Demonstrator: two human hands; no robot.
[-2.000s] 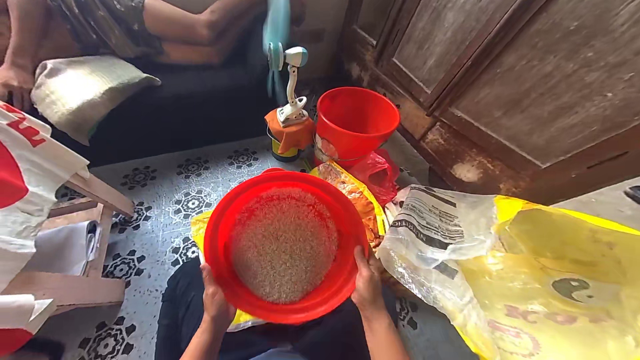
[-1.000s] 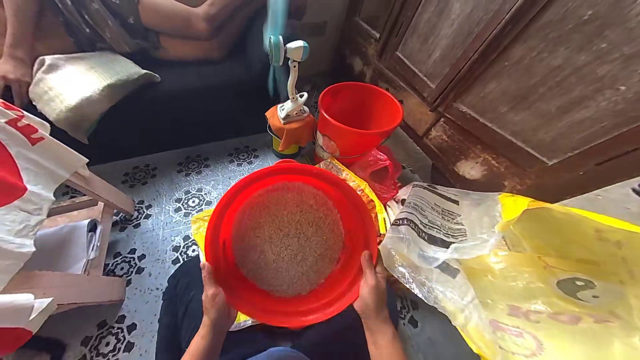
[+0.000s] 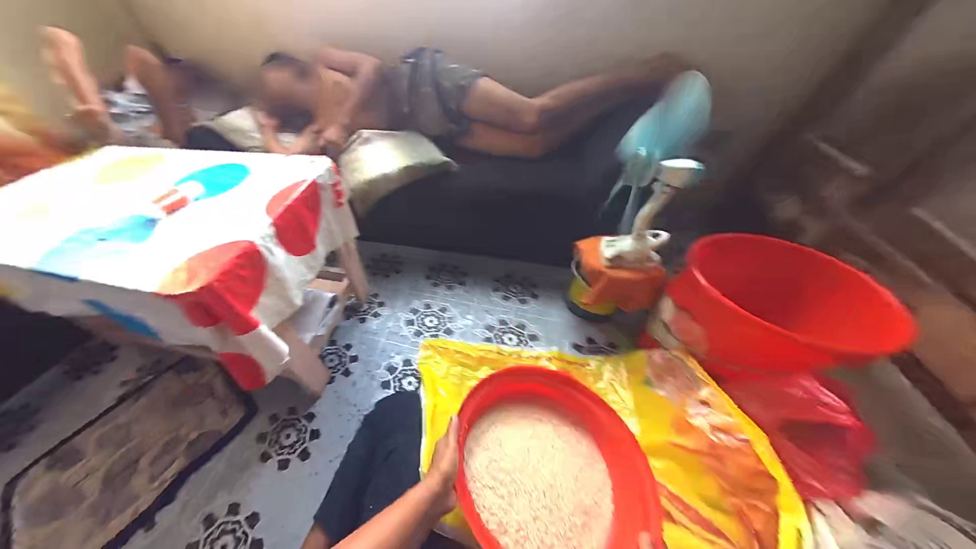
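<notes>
A round red plastic basin (image 3: 560,381) holds a layer of pale grains that look like rice (image 3: 540,476). My left hand (image 3: 444,461) grips the basin's left rim. Of my right hand (image 3: 646,541), only a fingertip shows at the lower right rim, so its hold is mostly hidden. Beneath and behind the basin a yellow plastic sack (image 3: 473,358) lies spread out. A large red plastic tub (image 3: 793,305) stands at the right, beside a crumpled red plastic bag (image 3: 801,435).
A small fan (image 3: 659,183) stands on an orange-covered bucket (image 3: 621,286) ahead. At left are a table with a spotted cloth (image 3: 152,221) and a floor mat (image 3: 130,450). A person (image 3: 427,95) lies on a dark couch (image 3: 488,206); another person (image 3: 152,95) is farther left.
The view has swung left and up, bringing the table into sight. The basin now sits low in view, and more of the yellow sack shows behind it.
</notes>
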